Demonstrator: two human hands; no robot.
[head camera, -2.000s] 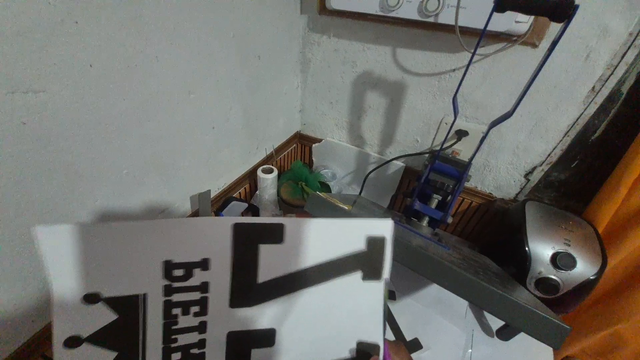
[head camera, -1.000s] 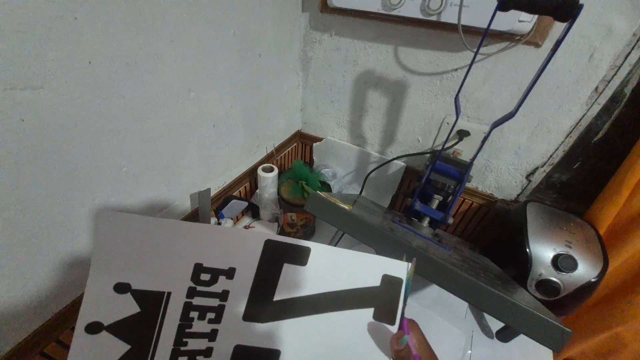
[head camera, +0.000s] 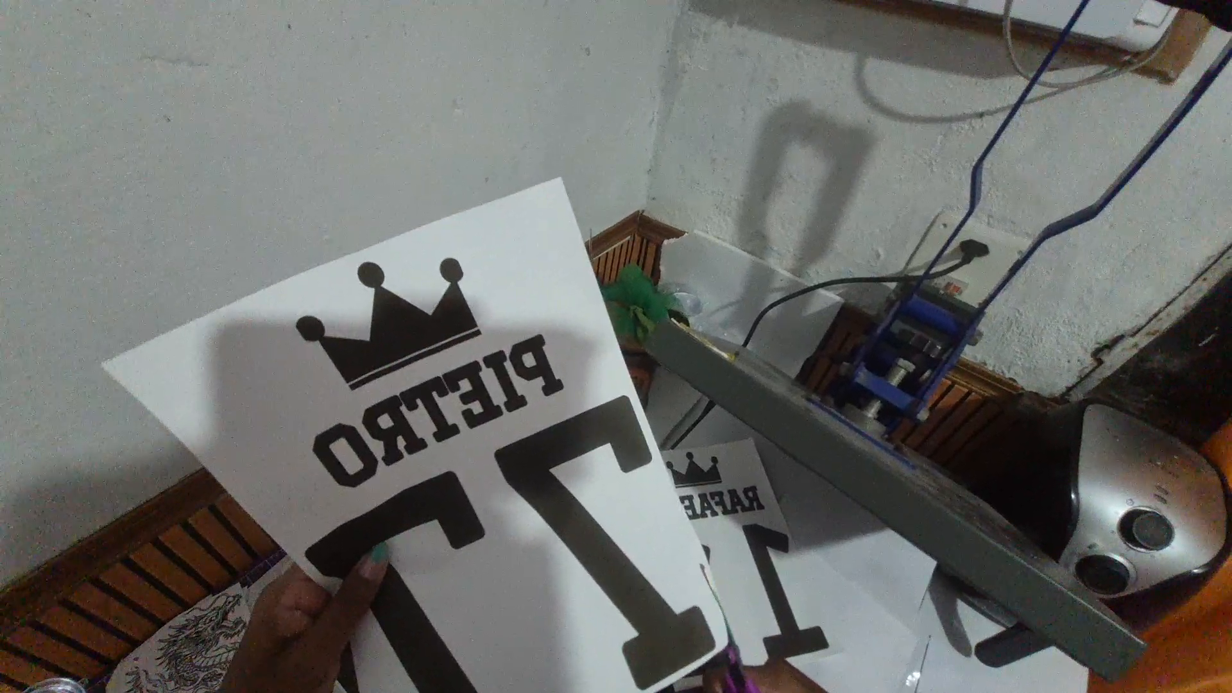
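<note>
A white sheet (head camera: 404, 221) printed in black with a crown, mirrored lettering and large numerals is held up at the centre left. My left hand (head camera: 298, 616) pinches its lower left edge, thumb on the front. At the bottom edge of the view my right hand (head camera: 760, 677) holds scissors with a purple handle (head camera: 734, 669), their blades along the sheet's right edge and mostly hidden. Behind lies another printed sheet (head camera: 722, 539) with a crown and numerals, partly covered by the held one.
A heat press with a grey plate (head camera: 895, 510) and blue lever frame (head camera: 914, 346) stands at the right. Beyond it sits a silver and black appliance (head camera: 1145, 500). A sheet with a dragon drawing (head camera: 197, 645) lies at lower left. A plug and cable (head camera: 847, 281) run from the wall socket.
The held sheet has been turned, so its crown now stands near the top. My left hand has come into view at its lower left edge. My right hand is lower, at the bottom of the view.
</note>
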